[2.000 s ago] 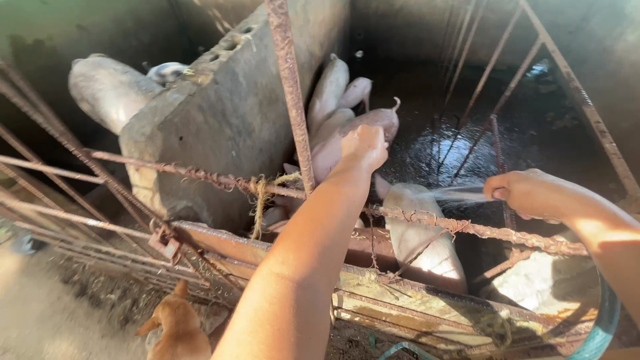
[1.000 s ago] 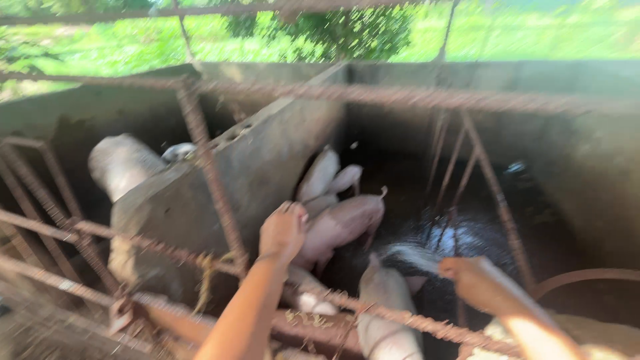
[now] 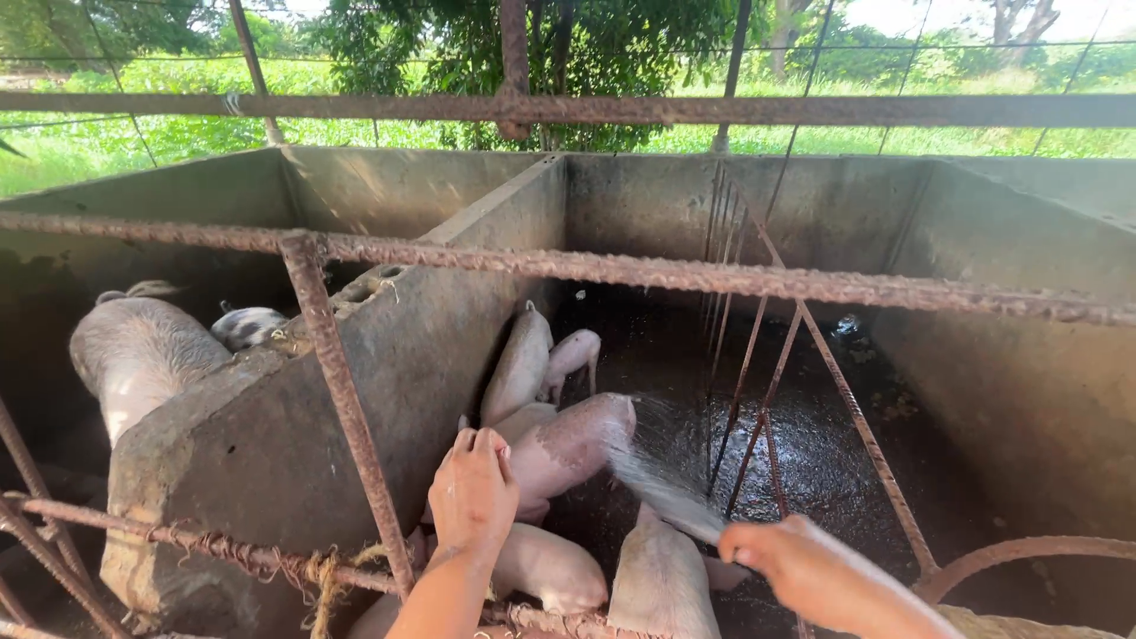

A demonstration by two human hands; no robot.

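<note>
My right hand (image 3: 770,548) is closed around the end of a hose, hidden by my fingers here, and water (image 3: 661,484) sprays from it to the upper left. The spray lands on the rump of a pink pig (image 3: 568,448), whose skin looks wet there. My left hand (image 3: 473,484), loosely curled, is raised over the pen in front of that pig; whether it holds anything is not visible. Several more pigs crowd about, one (image 3: 661,577) just left of my right hand, another (image 3: 550,568) beside my left wrist.
A rusty rebar rail (image 3: 568,264) crosses in front, with a lower rail (image 3: 204,541) tied with twine. A concrete dividing wall (image 3: 355,426) separates this pen from the left one, which holds a large pig (image 3: 146,355) and a spotted pig (image 3: 248,327). The dark floor (image 3: 825,453) is wet.
The view has tilted up, showing the back walls and greenery. The water spray now reaches the pink pig; one second ago it fell on the floor to the pig's right.
</note>
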